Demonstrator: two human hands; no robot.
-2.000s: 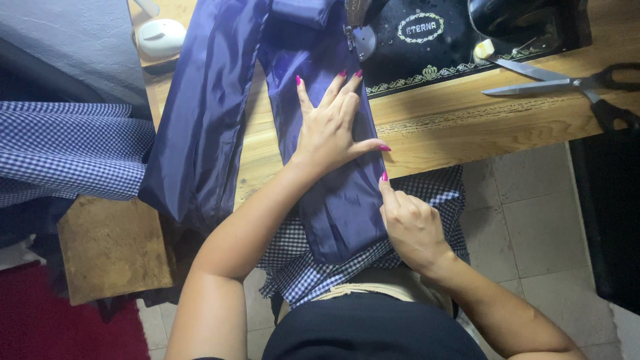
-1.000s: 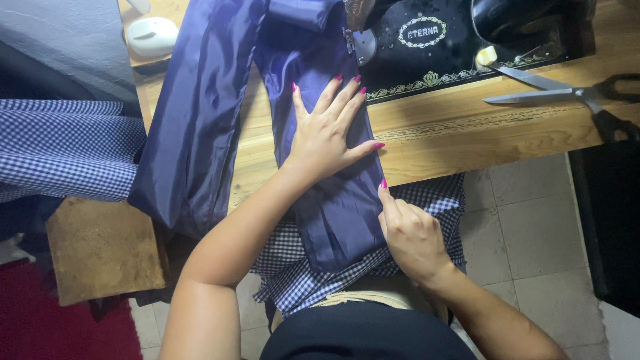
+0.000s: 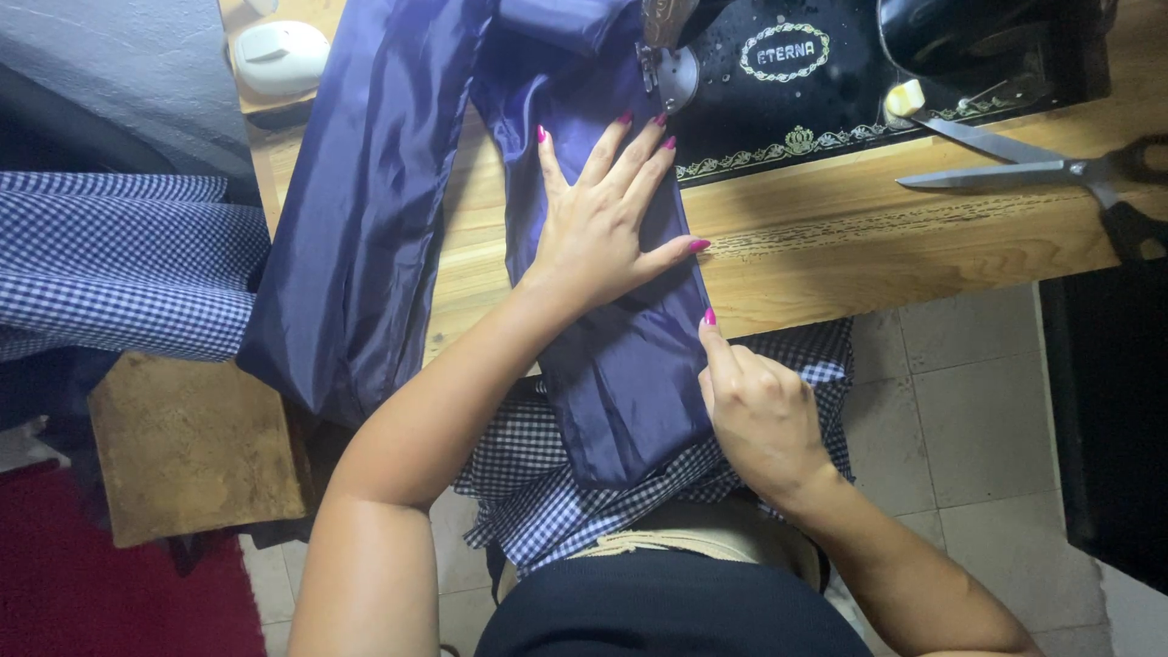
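Dark blue shiny fabric (image 3: 620, 383) runs from the presser foot (image 3: 649, 68) of a black sewing machine (image 3: 730, 100) over the table's front edge. My left hand (image 3: 602, 205) lies flat on it with fingers spread, just below the foot, the thumb at its right edge. Lower down, my right hand (image 3: 762, 411) pinches that same edge between thumb and curled fingers. A second length of the blue fabric (image 3: 365, 210) lies in folds on the left. Blue-and-white gingham cloth (image 3: 557, 511) is bunched under the fabric, over my lap.
Fabric scissors (image 3: 1022, 164) lie with blades apart on the wooden table (image 3: 821, 237) at right, beside a small yellow-white block (image 3: 904, 98). A white computer mouse (image 3: 281, 57) is at upper left. More gingham (image 3: 119, 265) hangs at left, above a wooden stool (image 3: 196, 447).
Both hands keep nearly the same places on the blue fabric. No other plain change shows.
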